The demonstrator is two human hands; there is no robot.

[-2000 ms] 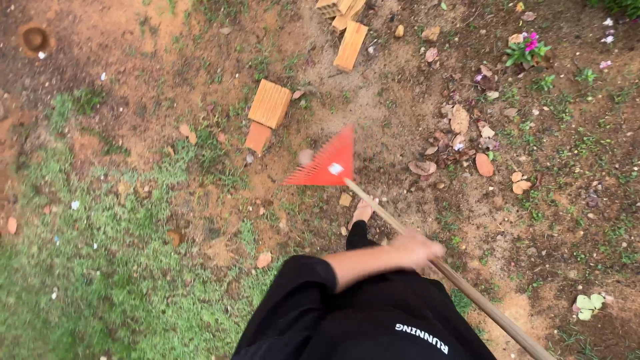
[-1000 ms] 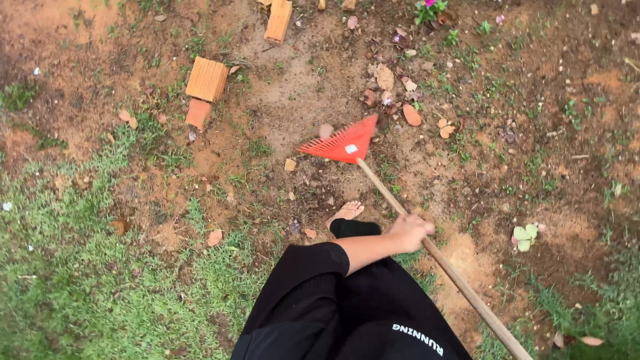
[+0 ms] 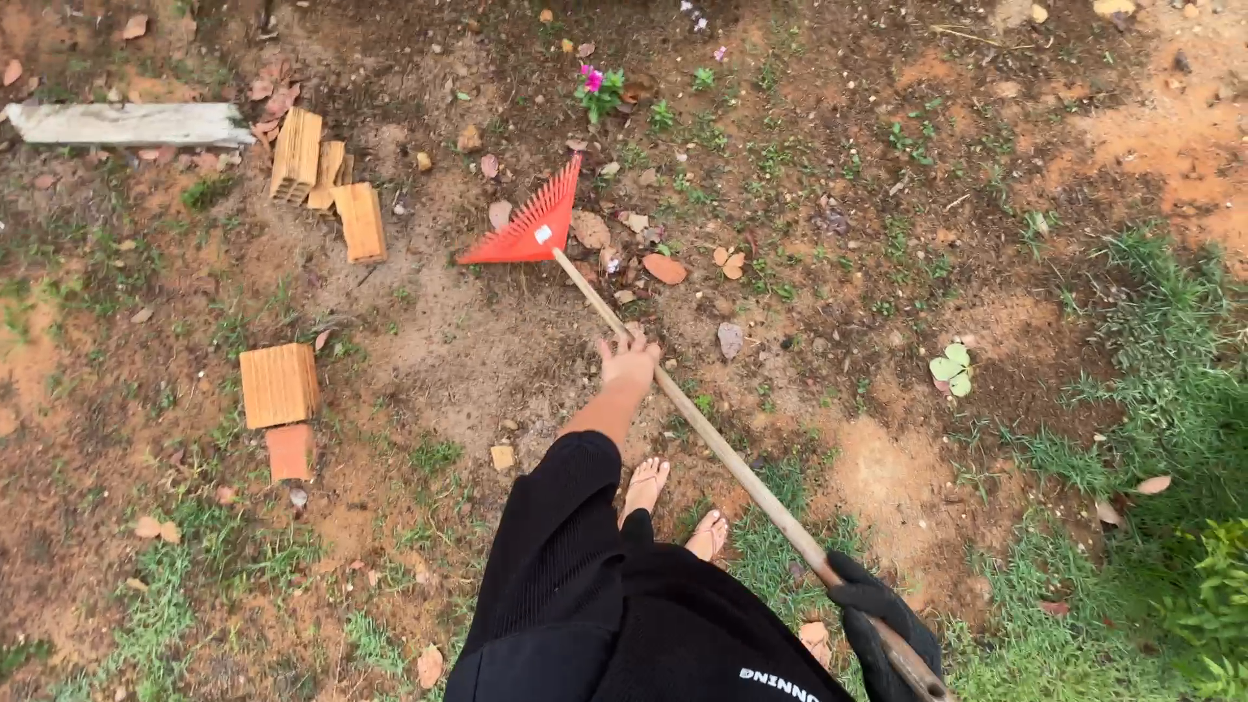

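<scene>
A red fan rake head (image 3: pixel 534 226), its toothed edge facing the upper left, rests at the soil beside dry leaves and a small stone (image 3: pixel 500 214). Its long wooden handle (image 3: pixel 726 453) slants down to the lower right. My bare left hand (image 3: pixel 629 363) is loosely around the handle, a short way below the rake head; the undersides of its fingers are hidden. At the lower right my right hand (image 3: pixel 877 619), in a dark glove, grips the handle close to its end. An orange-brown dry leaf (image 3: pixel 665 269) lies right of the head.
Hollow clay bricks (image 3: pixel 296 156) and a pale board (image 3: pixel 127 125) lie at the upper left. Another ribbed brick (image 3: pixel 280 386) touches a reddish brick piece (image 3: pixel 291 452). A pink-flowered plant (image 3: pixel 600 93) stands above the rake. My bare feet (image 3: pixel 645 486) are near the handle; grass (image 3: pixel 1170 390) grows at right.
The rake head has moved forward over the ground, beside the dry leaves. My gloved right hand has come into view, and my left hand is a little nearer the head. The view has shifted.
</scene>
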